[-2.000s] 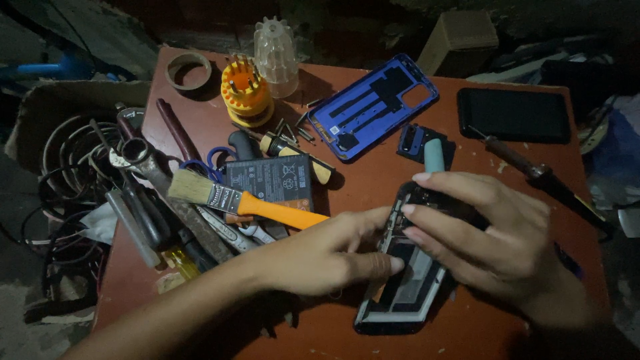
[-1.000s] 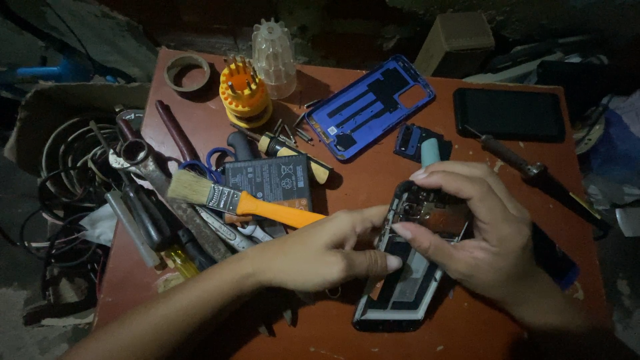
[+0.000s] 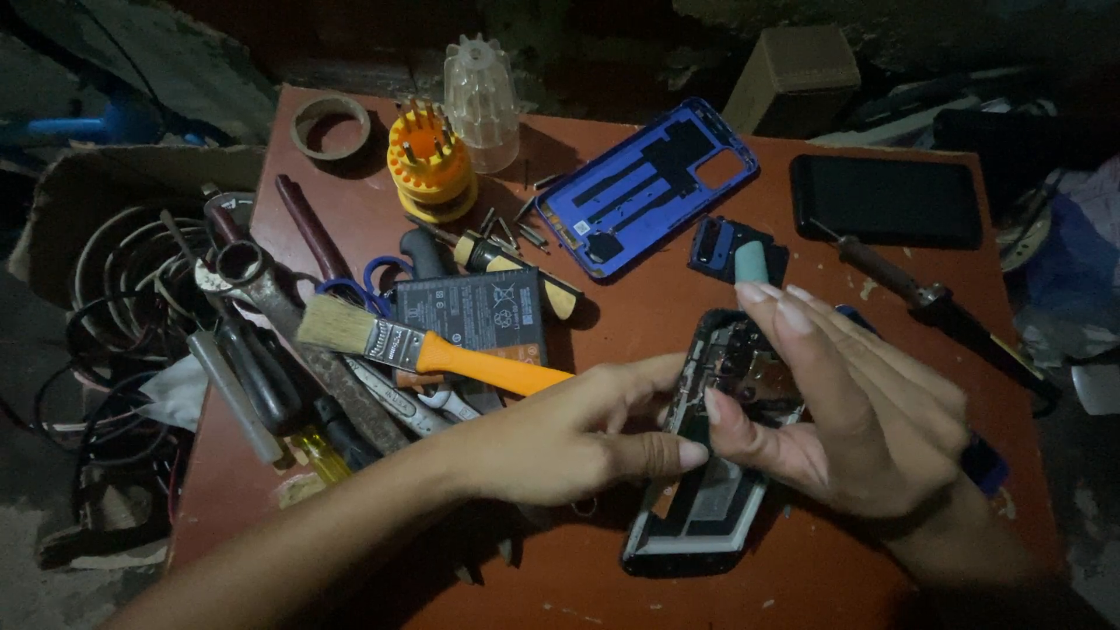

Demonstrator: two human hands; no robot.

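Note:
An opened smartphone (image 3: 700,525) lies tilted on the red-brown tabletop, its inner frame and circuit parts facing up. My left hand (image 3: 595,433) grips its left edge, the thumb over the frame and the fingers behind. Over the phone's upper part is my right hand (image 3: 849,402), its thumb at the circuit parts and its fingers raised and extended. Beyond those fingertips stands a pale green cylindrical piece (image 3: 751,263), beside a small black-and-blue phone part (image 3: 719,248). A blue phone back cover (image 3: 647,188) lies farther back. Whether my right thumb touches the circuit parts is unclear.
Left of my hands are an orange-handled paintbrush (image 3: 490,363), a phone battery (image 3: 472,306), wrenches (image 3: 394,398) and screwdrivers (image 3: 262,376). Behind are a yellow bit holder (image 3: 430,171) and a tape roll (image 3: 331,129). A soldering iron (image 3: 945,306) and a dark phone (image 3: 886,201) are at the right.
My right hand's fingers have moved from bent over the phone's top to raised and straighter, uncovering more of the circuit area. My left hand keeps its hold on the phone's edge.

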